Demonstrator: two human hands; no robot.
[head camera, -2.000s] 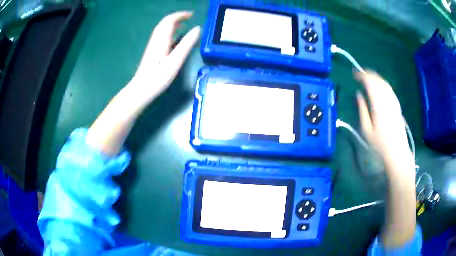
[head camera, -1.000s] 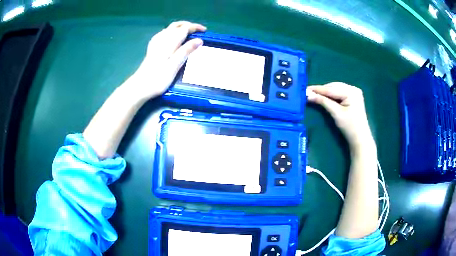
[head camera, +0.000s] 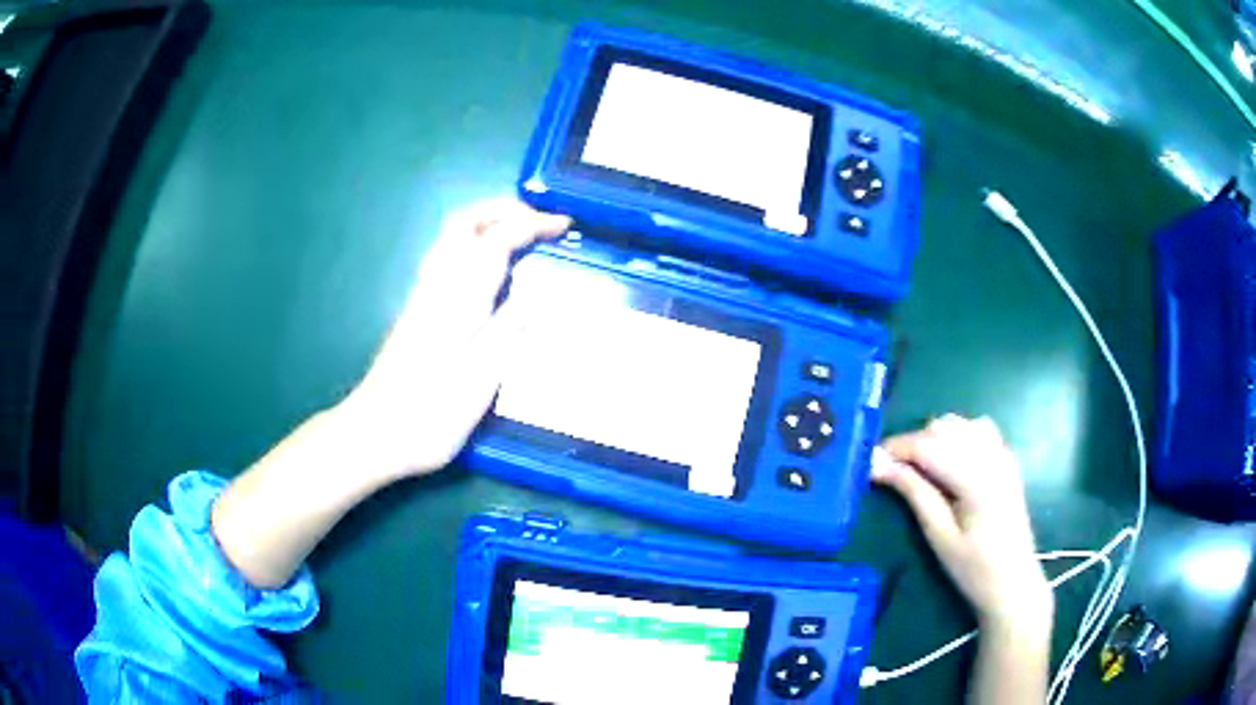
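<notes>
Three blue handheld testers lie flat in a column. The top tester (head camera: 716, 159) has a white screen and no cable in it. My left hand (head camera: 455, 331) holds the left end of the middle tester (head camera: 675, 379), which is tilted and has a white screen. My right hand (head camera: 964, 503) pinches the small white plug at this tester's right edge; whether it is fully in cannot be seen. The bottom tester (head camera: 661, 606), cut off by the frame's edge, shows green bands on white, with a white cable plug (head camera: 871, 676) in its right side.
A loose white cable (head camera: 1088, 310) lies to the right, its plug end beside the top tester. A black tray (head camera: 90, 207) is at the left. Blue units (head camera: 1205, 358) stand at the right edge. A small silver and yellow lump (head camera: 1134, 647) lies at lower right.
The top tester's cable is out and lies on the mat. Both hands have moved from the top tester to the middle one, now more tilted. Green bands show on the bottom screen.
</notes>
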